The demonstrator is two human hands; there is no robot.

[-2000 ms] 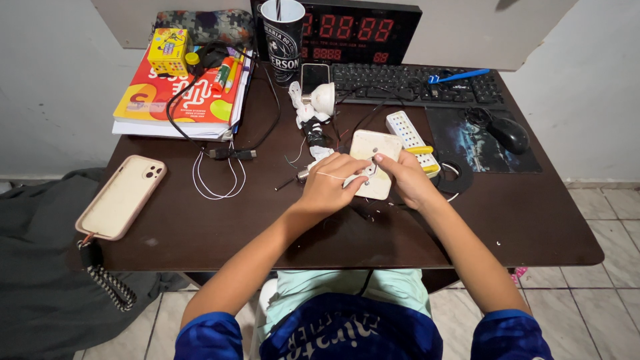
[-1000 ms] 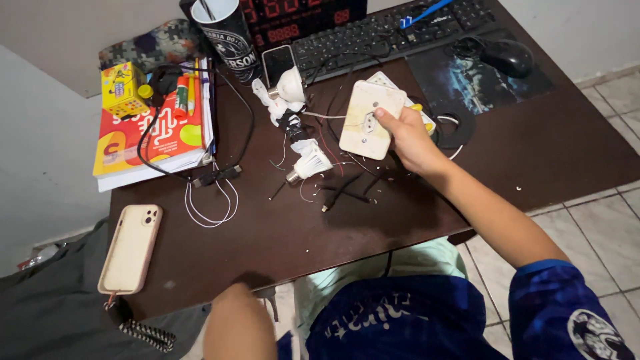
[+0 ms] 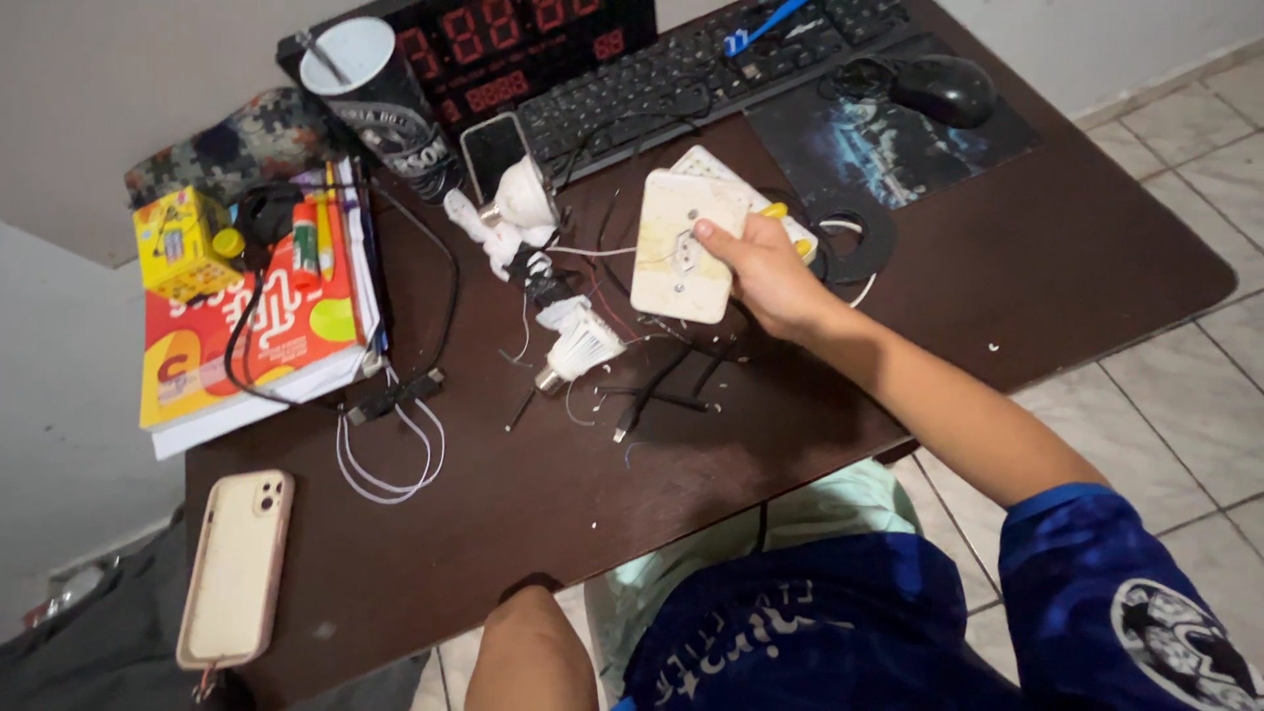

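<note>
My right hand grips a white wall socket plate by its right edge, thumb on its face near the socket. A thin white wire runs from the plate's left side toward two LED bulbs joined by black tape and white material. Behind the plate lies a white board or strip with yellow parts, partly hidden. Only my left forearm shows at the table's front edge; the hand itself is hidden, apparently below the tabletop. Short black cable pieces lie in front of the plate.
Books with a yellow box and cables lie at left, a cased phone nearer me. A cup, a digital clock, a keyboard, a toothbrush and a mouse stand or lie at the back.
Two seconds ago both hands were on the socket plate. My left hand has let go and moved down to the table's front edge; my right hand still holds the plate. The view has shifted.
</note>
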